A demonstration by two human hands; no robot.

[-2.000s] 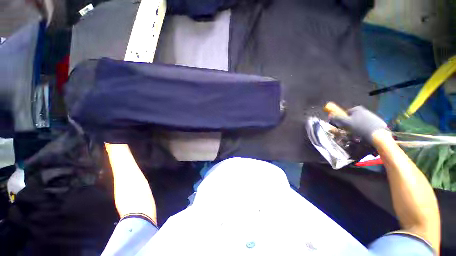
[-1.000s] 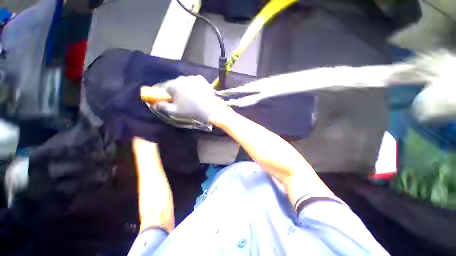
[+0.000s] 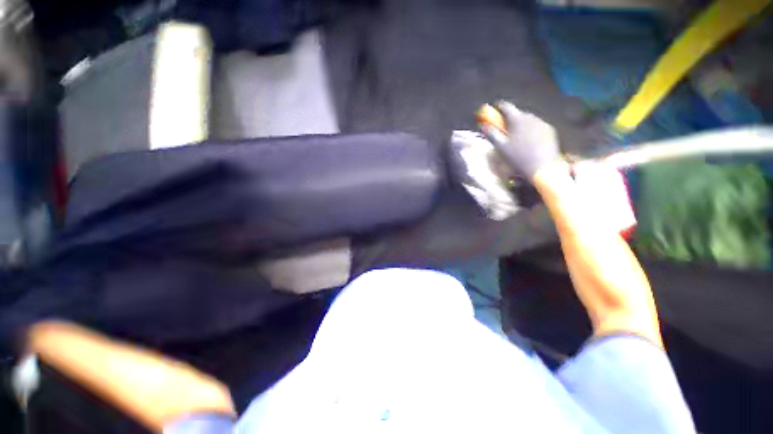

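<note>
The padded pressing arm (image 3: 364, 182) lies across the table, its rounded right end bare of the garment. The navy garment (image 3: 152, 212) is draped over its left part and hangs towards the lower left, blurred. My gloved right hand (image 3: 525, 140) is closed on the orange-brown handle of the steam iron (image 3: 483, 178), just right of the pressing arm's right end. My left forearm reaches to the lower left; the left hand is hidden in the dark cloth and blur at the frame's left edge.
The red and white iron rest (image 3: 614, 199) is right of the iron. A whitish hose (image 3: 695, 146) runs right, with a yellow hose (image 3: 686, 63) above and green cloth (image 3: 708, 212) below. A white bar (image 3: 180, 85) and the grey table cover (image 3: 424, 68) lie behind the arm.
The iron in my right hand has moved off the garment to the right. My left arm has swung to the lower left, and the garment has shifted left, baring the padded arm's right end.
</note>
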